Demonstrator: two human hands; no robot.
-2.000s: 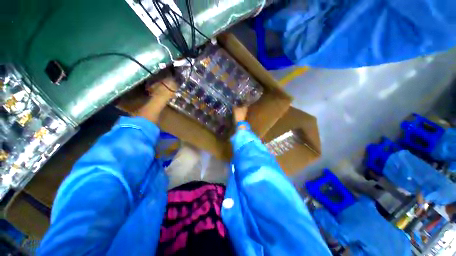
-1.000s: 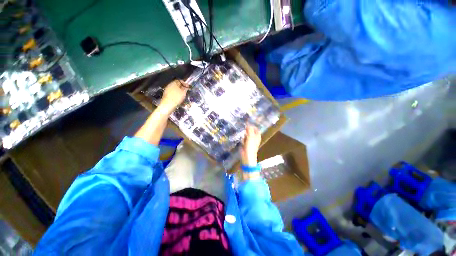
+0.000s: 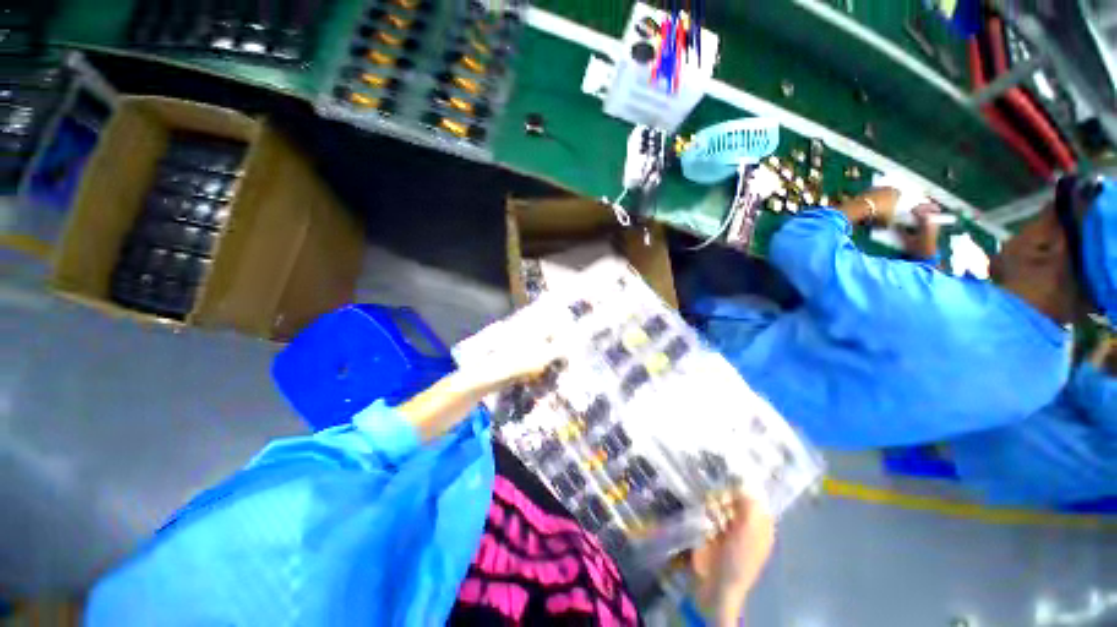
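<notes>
A clear blister tray (image 3: 661, 380) with rows of dark parts and orange strips is held tilted in front of my body, above the floor. My left hand (image 3: 521, 367) grips its left edge. My right hand (image 3: 737, 539) grips its lower right edge, partly blurred. Glare whitens much of the tray, and I cannot tell whether it is one tray or a stack. An open cardboard carton (image 3: 655, 261) is behind it, below the bench edge, partly hidden by the tray.
Another carton (image 3: 233, 251) with dark trays stands at left. A blue stool (image 3: 349, 361) is beside my left arm. On the green bench (image 3: 557, 92) are a clear tray (image 3: 423, 74), a power supply (image 3: 655, 80) and a turquoise fan (image 3: 731, 147). A person in blue (image 3: 906, 331) works at right.
The tray has come up out of the carton in both hands and is now in front of my body. The view has turned, showing more of the bench, the left carton and the person at right.
</notes>
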